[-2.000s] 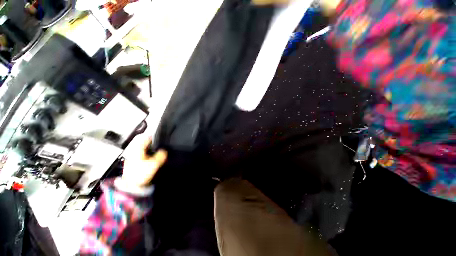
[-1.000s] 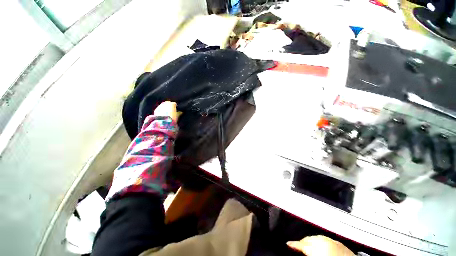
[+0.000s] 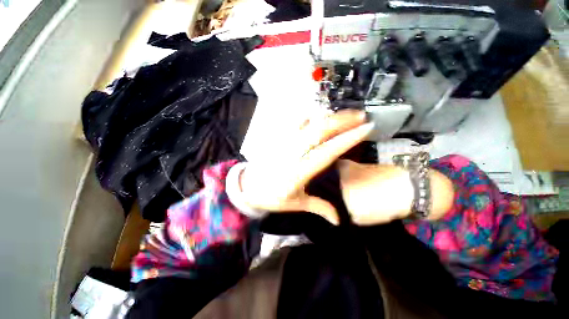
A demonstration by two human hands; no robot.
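Observation:
A black fabric piece (image 3: pixel 327 187) shows between my hands in front of the overlock machine (image 3: pixel 424 103), and dark cloth runs below them to my lap. My left hand (image 3: pixel 284 177) is blurred, with its fingers stretched toward the presser foot area (image 3: pixel 340 87) and its thumb apart, lying against the black piece. My right hand (image 3: pixel 374 193), with a bracelet at the wrist, is close beside it at the black piece. Its fingertips are hidden, so its grip cannot be made out.
A large black fabric heap (image 3: pixel 181 112) with pale lint lies left of the machine on the white table (image 3: pixel 265 121). An orange-red part (image 3: pixel 319 73) is beside the foot. Papers (image 3: pixel 499 149) lie right of the machine. A curved pale wall (image 3: pixel 37 174) is at far left.
The view has turned, so the machine is more central. My left hand has left the black heap and moved right to the needle area. My right hand has come up from the lower edge beside it.

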